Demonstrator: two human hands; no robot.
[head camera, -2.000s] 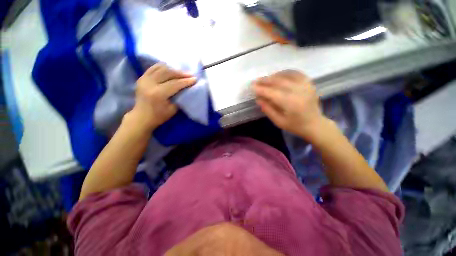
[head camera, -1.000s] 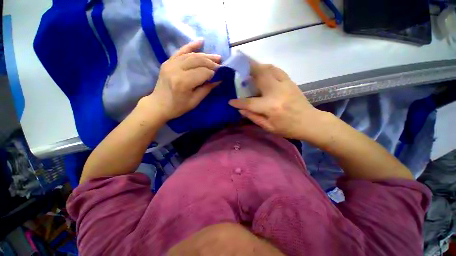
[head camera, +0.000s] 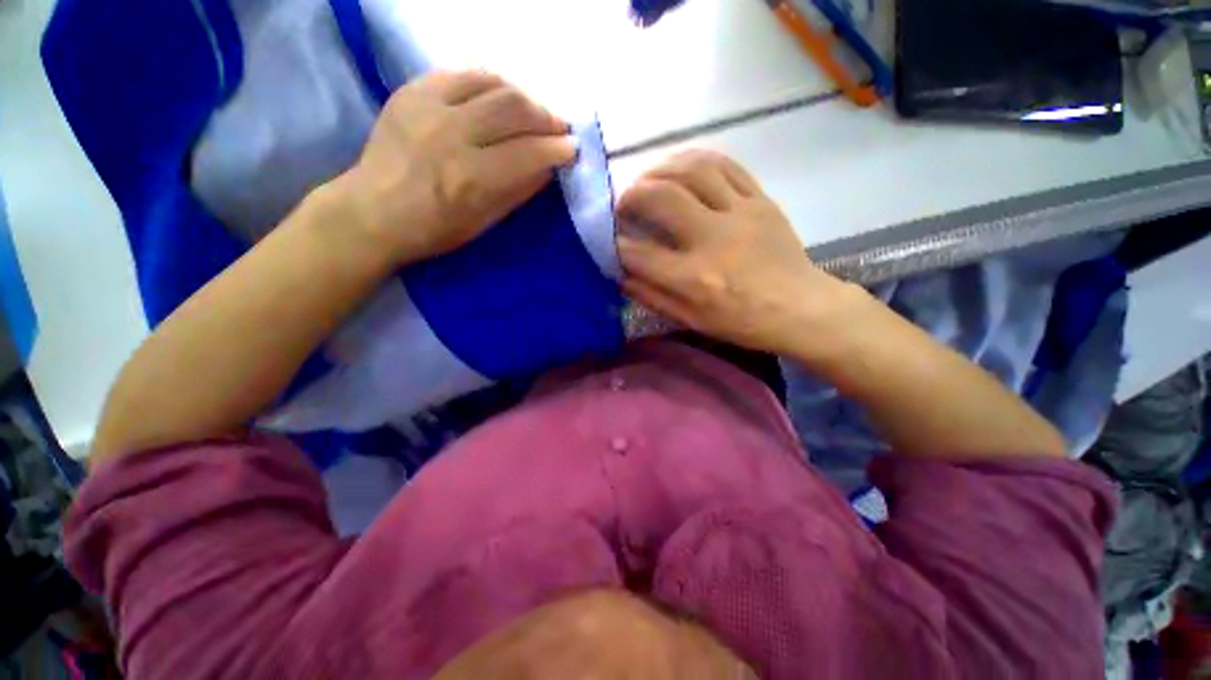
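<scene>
A blue fabric panel (head camera: 518, 292) lies over the table's front edge in front of me. A narrow pale strip (head camera: 590, 199) lies along its right edge. My left hand (head camera: 458, 166) lies on the cloth, its fingertips pinching the top end of the pale strip. My right hand (head camera: 704, 246) is at the strip's lower right edge, its fingertips touching the cloth edge; its fingers are curled and partly hide what they grip. More pale grey-blue fabric (head camera: 279, 126) with blue bands lies to the left.
A black phone (head camera: 1009, 67) lies at the upper right, beside an orange tool (head camera: 830, 56) and a slim blue tool (head camera: 857, 40). The white table (head camera: 717, 80) has a grey front edge. Pale and blue pieces (head camera: 969, 319) hang below it at right. Bright light washes out the top.
The blue panel's right edge now lies flatter, with the pale strip straight along it. The folded pale bit between my hands is opened out. My left hand has moved up and left.
</scene>
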